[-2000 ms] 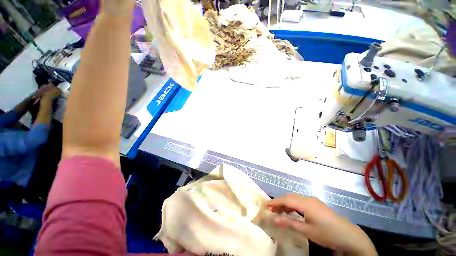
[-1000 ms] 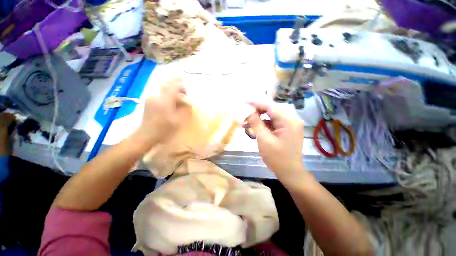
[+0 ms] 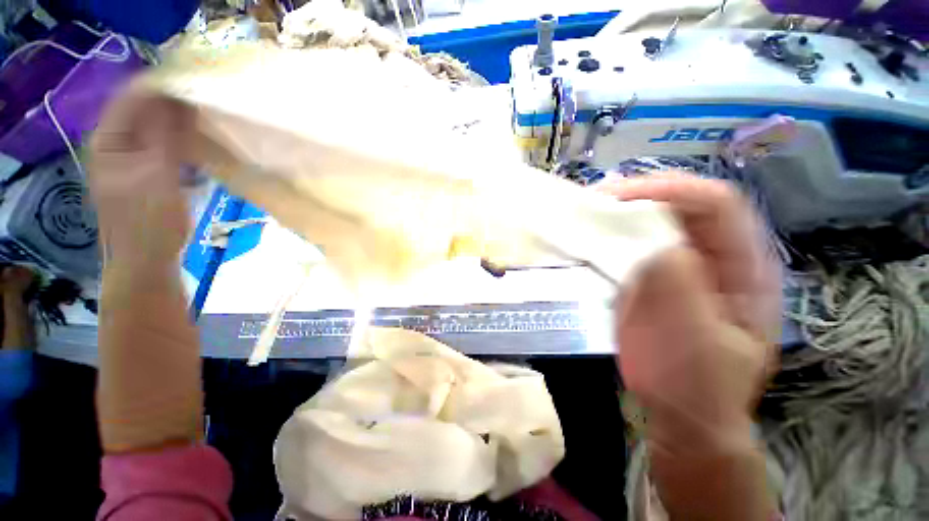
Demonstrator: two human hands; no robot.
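A cream garment piece (image 3: 407,193) is stretched across the view above the table, blurred by motion. My left hand (image 3: 148,153) grips its left end, raised at the upper left. My right hand (image 3: 698,285) grips its right end, in front of the sewing machine. A thin pale strip (image 3: 273,321) hangs over the table's front edge at left. Another cream garment piece (image 3: 407,438) lies crumpled on my lap. The white sewing machine (image 3: 693,127) stands behind my right hand; its needle area is mostly hidden by the held cloth and hand.
The table's front edge has a printed ruler (image 3: 479,323). A cream heap (image 3: 341,25) lies at the back. Off-white cords (image 3: 866,336) hang in a tangle at right. A purple bin (image 3: 66,92) and a round-vented grey machine part (image 3: 56,209) are at left, near another person's hand (image 3: 15,283).
My hands have moved apart and up, spreading the cream piece between them. The left hand moved left, the right hand right. The view has shifted slightly. The red and orange scissors are no longer visible.
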